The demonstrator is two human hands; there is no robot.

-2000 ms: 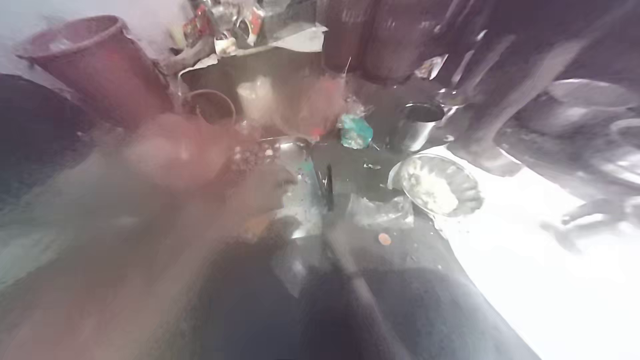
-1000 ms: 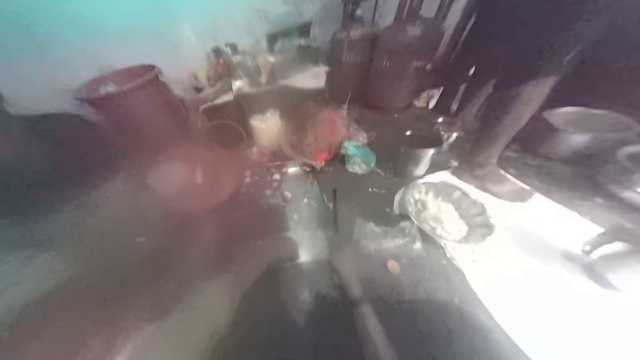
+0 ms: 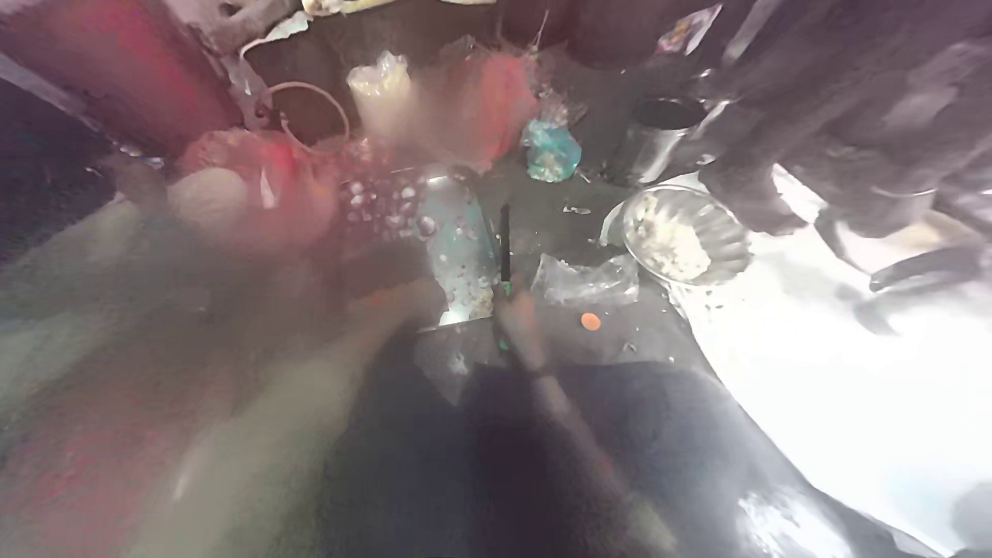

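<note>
My right hand (image 3: pixel 521 322) is closed around the handle of a knife (image 3: pixel 505 244), whose dark blade points away from me. Left of the blade lies a wet, shiny cutting board or tray (image 3: pixel 459 232) with small pale pieces on its left part. My left hand (image 3: pixel 403 302) rests low at the board's left edge; haze blurs its fingers, and what it holds cannot be told. To the right of the knife are a clear plastic bag (image 3: pixel 585 280) and a small orange round piece (image 3: pixel 590 322). A fluted metal bowl (image 3: pixel 725 236) holds white chopped food (image 3: pixel 670 244).
Beyond the board stand a milky bag (image 3: pixel 381 93), a red bag (image 3: pixel 500 101) and a teal plastic bag (image 3: pixel 552 151). A metal cup (image 3: pixel 659 139) is behind the bowl. A large red bucket (image 3: pixel 132 70) is at the upper left. At the right, a person's foot (image 3: pixel 752 194) is near the bowl.
The view has tilted down and come closer. The bowl, the teal bag and the metal cup keep their places relative to one another.
</note>
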